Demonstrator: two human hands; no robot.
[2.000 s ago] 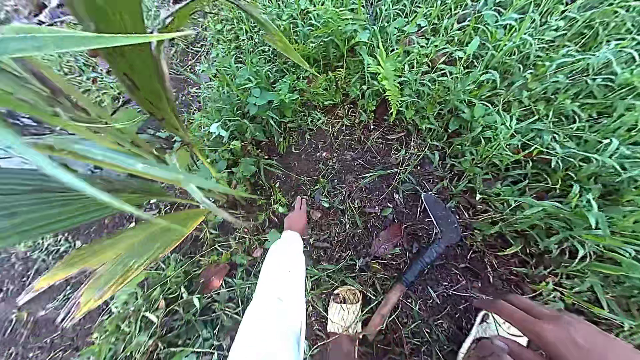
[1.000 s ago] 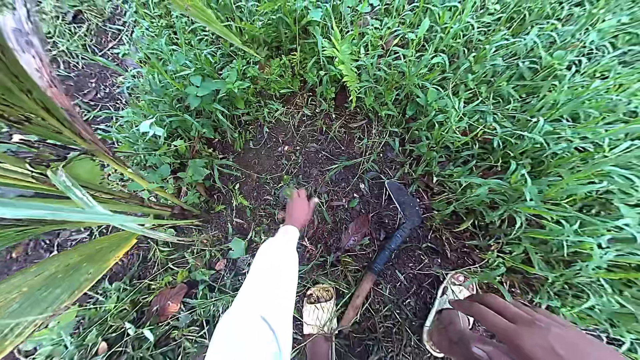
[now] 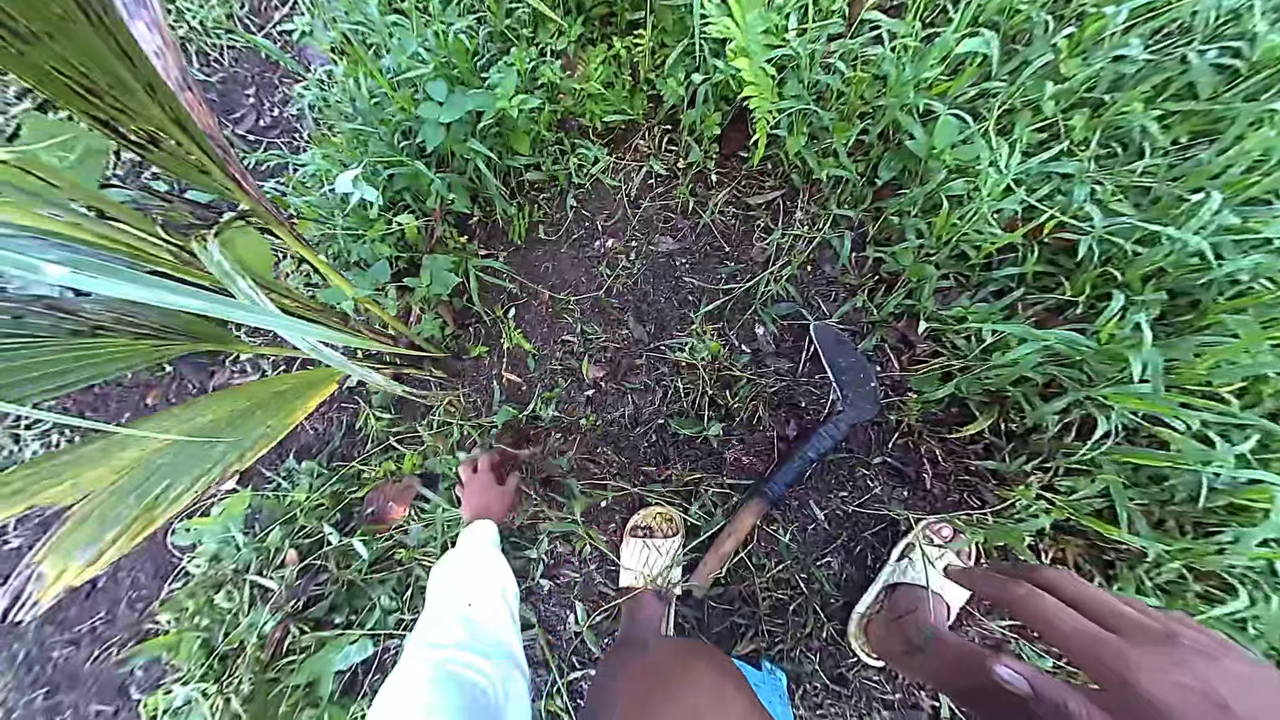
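My left hand (image 3: 488, 488), in a white sleeve, is low over the ground left of my left sandal (image 3: 652, 550). Its fingers are bent and blurred loose plant bits lie at them; whether it grips any cannot be told. My right hand (image 3: 1110, 640) hangs in the air at the lower right, fingers spread, holding nothing, partly over my right sandal (image 3: 880, 590). Between my feet and beyond lies a sickle with a curved dark blade (image 3: 848, 370), a black-wrapped neck and a wooden handle (image 3: 735, 535). Neither hand touches it.
A young palm with long fronds (image 3: 170, 450) leans in from the left. Bare soil (image 3: 620, 290) with cut grass lies ahead. Dense grass (image 3: 1130, 250) borders the right side, and low weeds with a fern (image 3: 750, 70) stand at the back. A brown dry leaf (image 3: 390, 502) lies left of my left hand.
My left hand has moved from the bare soil ahead back toward me and to the left, beside the brown leaf. The sickle still lies on the ground.
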